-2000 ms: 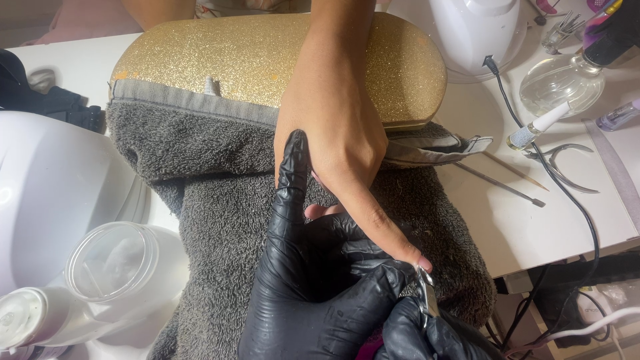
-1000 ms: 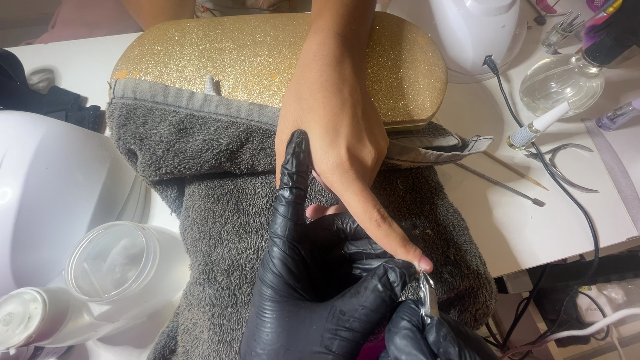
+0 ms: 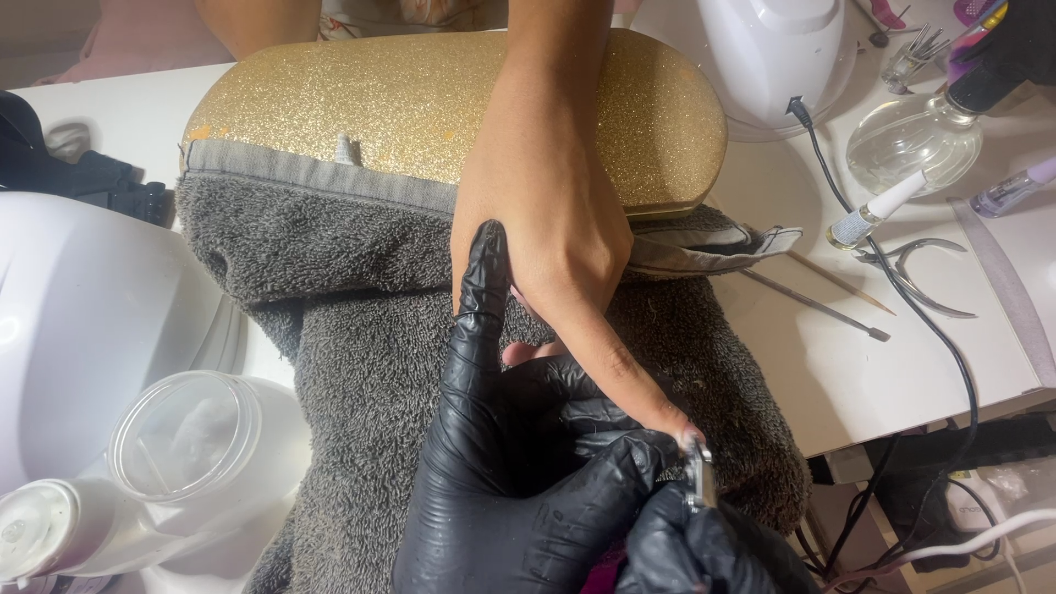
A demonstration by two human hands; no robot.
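My left hand [image 3: 528, 470], in a black glove, holds another person's hand [image 3: 553, 190] from below. Its index finger lies along the back of that hand, and its thumb is near the extended finger. In my right hand [image 3: 701, 536], also black-gloved, is a metal nail clipper [image 3: 700, 478], whose jaws meet the tip of the extended finger. The person's forearm crosses a gold glitter armrest [image 3: 660, 107]. Beneath the hands lies a dark grey towel [image 3: 371, 396], partly draped over the armrest. The person's other fingers are mostly hidden behind my left glove.
On the right lie a metal pusher [image 3: 817, 305], a wooden stick [image 3: 850, 285], cuticle nippers [image 3: 916, 276], a small polish bottle [image 3: 874, 210] and a black cable [image 3: 949, 346]. A glass bottle [image 3: 907, 144] stands behind them. Plastic jars [image 3: 186, 437] and a white device [image 3: 91, 330] are at left.
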